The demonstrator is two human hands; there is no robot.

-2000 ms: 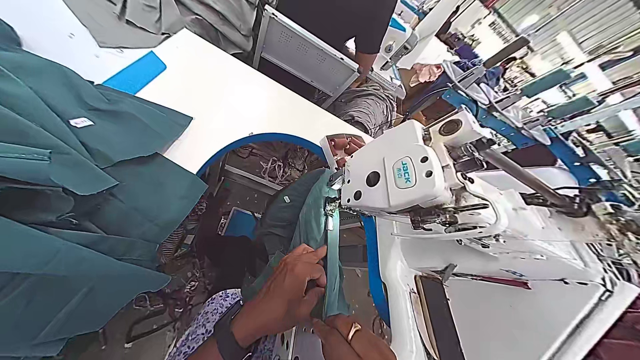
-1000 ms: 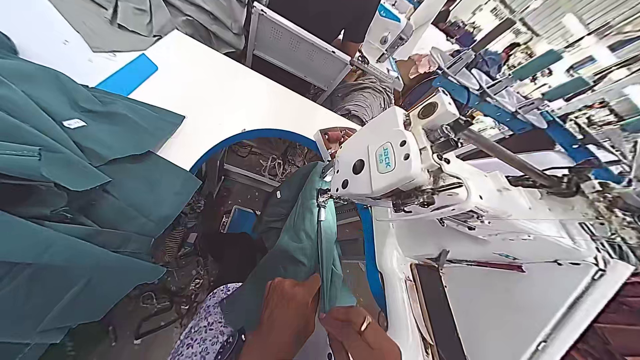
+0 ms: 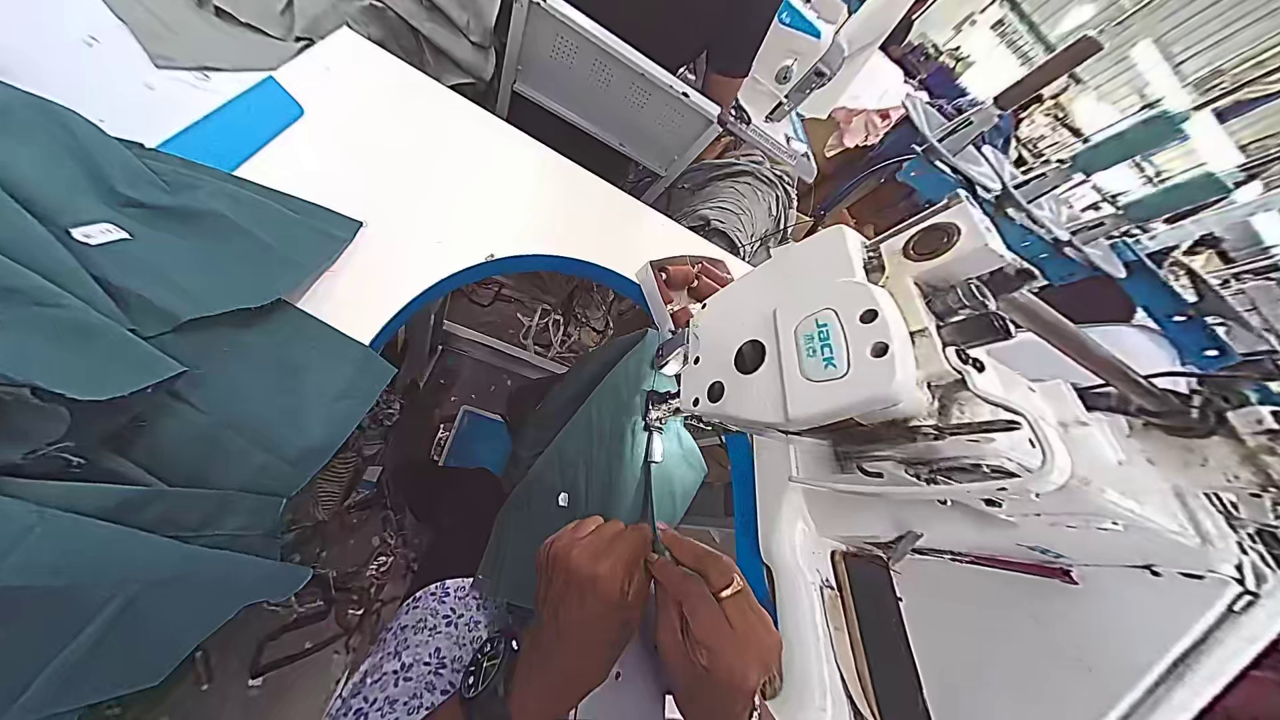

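A white Jack sewing machine stands at the centre right, its needle and presser foot area at its left end. Green fabric runs under the foot and hangs down toward me. My left hand, with a watch on its wrist, pinches the fabric's edge below the foot. Right beside it, my right hand, wearing a ring, pinches the same edge between thumb and fingers. The two hands meet at a narrow folded strip of the fabric.
More green fabric pieces drape over the left of the white table, whose cutout has a blue rim. A small box of reddish spools sits behind the machine head. Farther back, a person's arm is beside another sewing machine and grey fabric.
Two seconds ago my left hand lay higher along the strip, nearer the foot; both hands now pinch it together lower down. The fabric spreads wider on the left of the foot.
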